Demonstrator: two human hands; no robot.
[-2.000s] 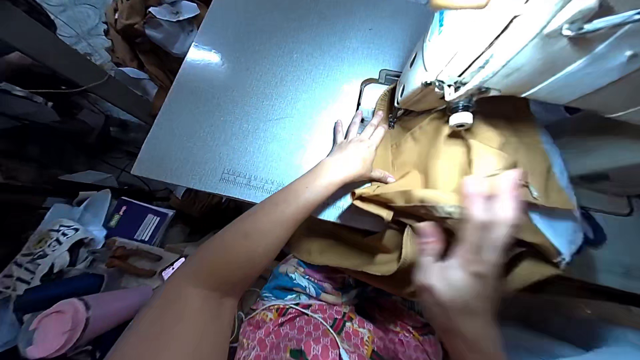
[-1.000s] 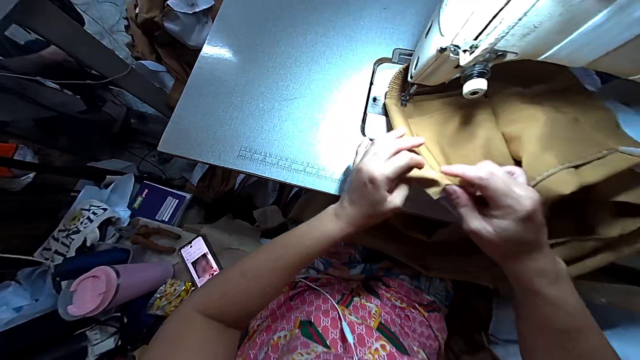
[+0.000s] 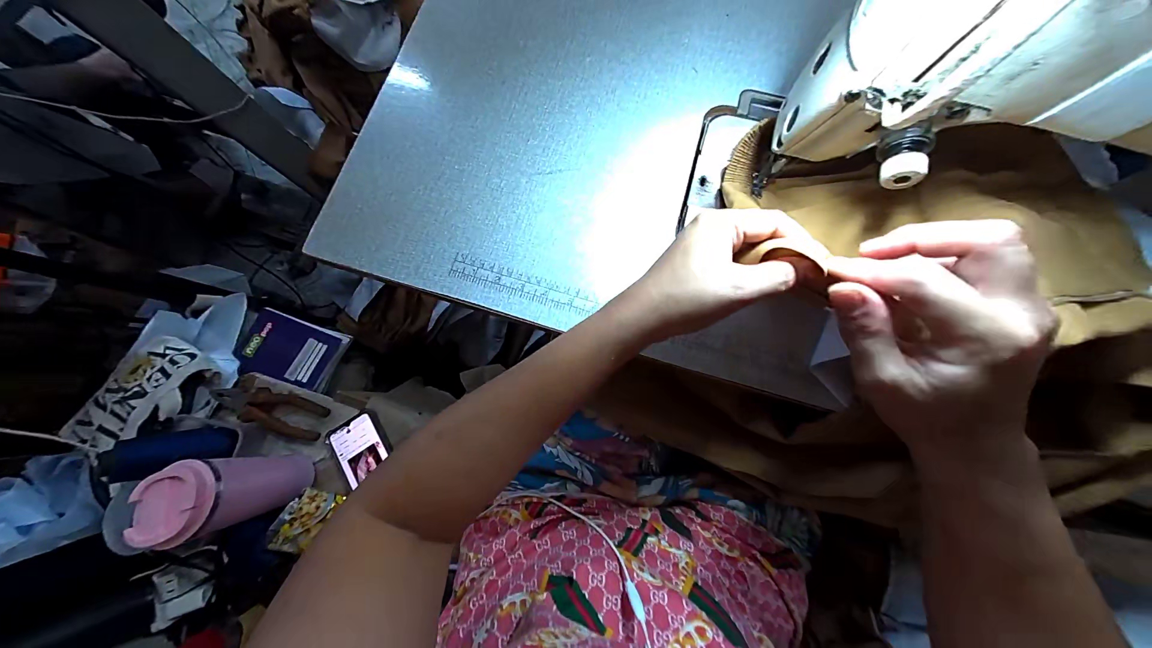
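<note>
Brown cloth [image 3: 1008, 193] lies under the head of a white sewing machine [image 3: 972, 67], bunched in small gathers near the presser foot [image 3: 763, 175]. Just in front of the foot, my left hand [image 3: 720, 270] pinches a folded edge of this cloth between thumb and fingers. My right hand [image 3: 945, 324] grips the same edge close beside it, thumb and forefinger together at the fold. The cloth spreads to the right behind my right hand and hangs over the table's front edge. The needle's tip cannot be made out.
The grey sewing table [image 3: 522, 135] has a printed ruler scale [image 3: 522, 283] near its front edge. Lower left are a pink tumbler [image 3: 225, 504], a phone [image 3: 358, 448], pliers [image 3: 279, 412], a purple notebook [image 3: 292, 349] and a dark blue thread cone [image 3: 171, 450].
Two seconds ago my left hand lay spread on the cloth beside the foot and my right hand was blurred over the cloth. Both hands now pinch the cloth's edge, as one second ago.
</note>
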